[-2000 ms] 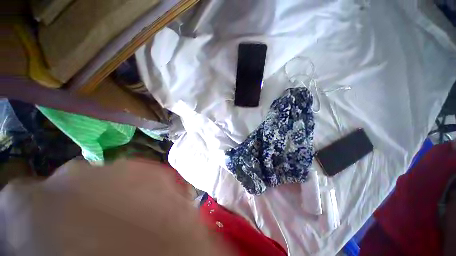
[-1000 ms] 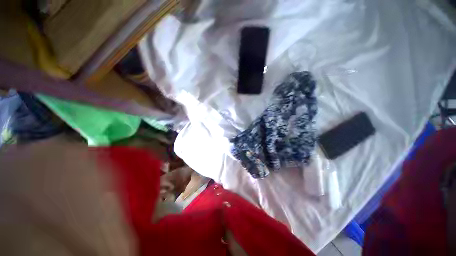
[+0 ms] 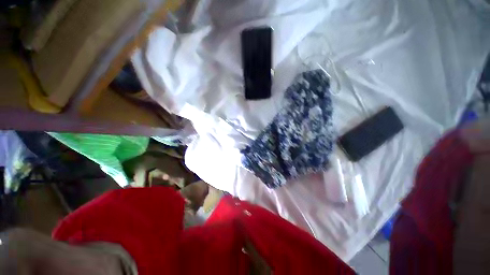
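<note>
A small crumpled navy and white floral cloth item [image 3: 301, 131] lies on the wrinkled white cloth [image 3: 424, 70] over the table. A black phone [image 3: 257, 63] lies above and left of it, and a second dark phone [image 3: 371, 134] lies to its right. A thin white cable [image 3: 334, 75] loops near the floral item's top. My left hand or forearm [image 3: 64, 255] shows as blurred skin at the bottom left edge, cut off; its fingers cannot be made out. At the right edge a red sleeve and blurred skin show, but no right hand can be made out.
White slips or packets [image 3: 337, 182] lie below the right phone. Brown boards or cartons [image 3: 91, 48] stand at upper left. Green striped cloth [image 3: 107, 150] hangs at left. My red top [image 3: 215, 236] fills the bottom. Blue plastic [image 3: 388, 228] and floor tiles show beyond the cloth edge.
The large blurred skin at lower left has moved down and shrunk in view, uncovering more red top. The view has shifted, so the table things sit higher. They have not moved among themselves.
</note>
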